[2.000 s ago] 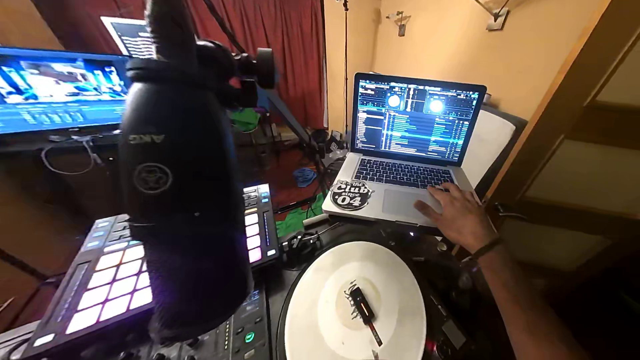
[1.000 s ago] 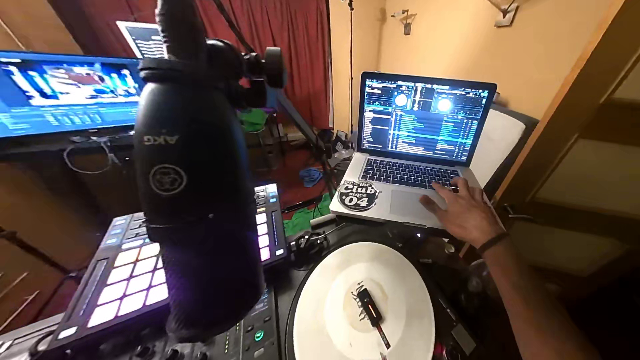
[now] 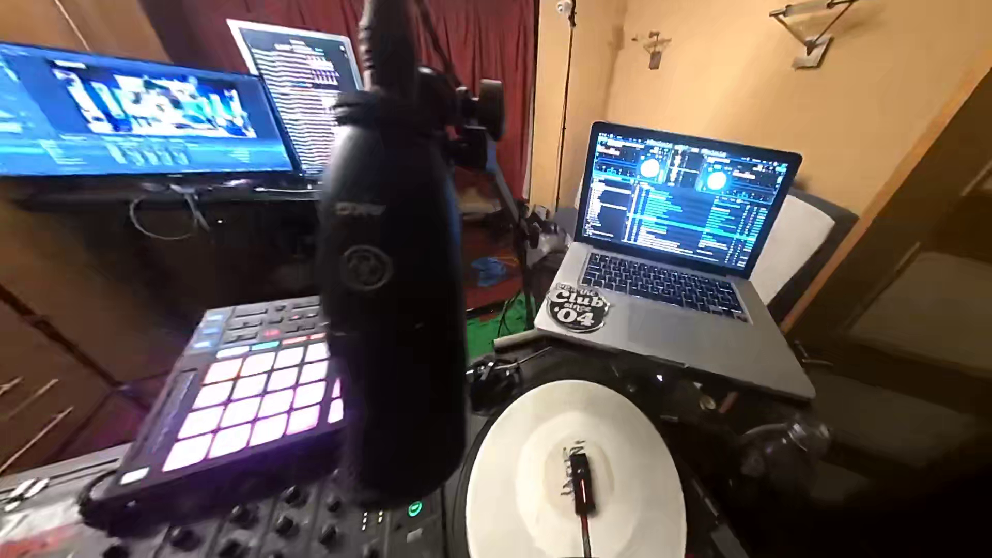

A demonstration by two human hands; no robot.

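Neither of my hands shows in the head view now. An open silver laptop (image 3: 682, 333) with DJ software on its lit screen stands at the right, a round black sticker (image 3: 577, 308) on its palm rest. In front of it lies a white record (image 3: 511, 480) on a turntable, with a small black device (image 3: 581, 484) at its centre and a cable running down from it. A black AKG microphone (image 3: 395, 310) hangs in the foreground. Behind it, at the left, is a pad controller (image 3: 256, 395) with lit pads, above a mixer (image 3: 310, 519) with black knobs.
A wide monitor (image 3: 155, 116) and a second screen (image 3: 298, 85) stand at the back left. The microphone's arm (image 3: 508, 194) slants down behind it. A clear glass or plastic object (image 3: 790, 449) is right of the turntable. A wooden door frame (image 3: 883, 178) edges the right side.
The hand that was on the laptop's keyboard and palm rest has left the view. The view has shifted left, so the microphone stands further right in it.
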